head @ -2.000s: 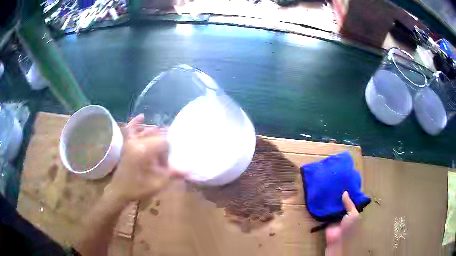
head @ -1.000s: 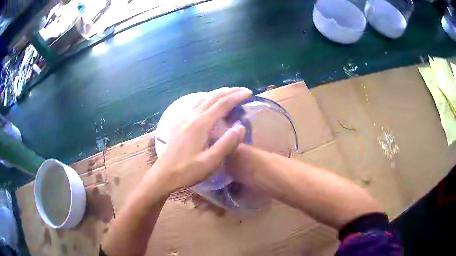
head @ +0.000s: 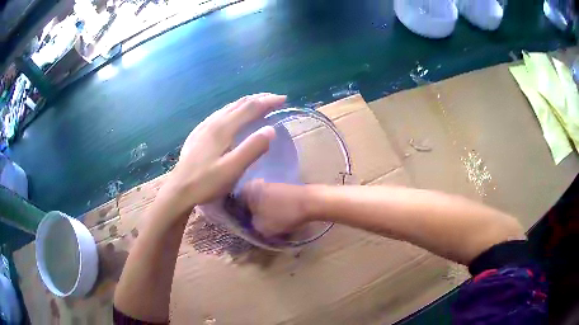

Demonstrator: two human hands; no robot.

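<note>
A clear container with a white base (head: pixel 282 152) lies on its side on the cardboard (head: pixel 355 279), its open rim facing right. My left hand (head: pixel 222 146) is spread over its outside and holds it. My right hand (head: pixel 276 206) reaches through the rim into the container, low against the inner wall. A dark bluish-purple patch, likely the blue cloth (head: pixel 240 209), shows under my right fingers, mostly hidden by the hand. A brown wet patch shows under the container.
A white bowl (head: pixel 87 257) stands at the left on the cardboard. Pale yellow sheets (head: pixel 547 105) lie at the far right. The green belt (head: pixel 209 70) runs behind, with more white-based containers (head: pixel 428 16) at the top right. A green post (head: pixel 19 209) is at the left edge.
Since two seconds ago, the container has turned, and the cloth has left the cardboard at right. Within the last second, my right hand has moved lower inside the container; the view has shifted slightly.
</note>
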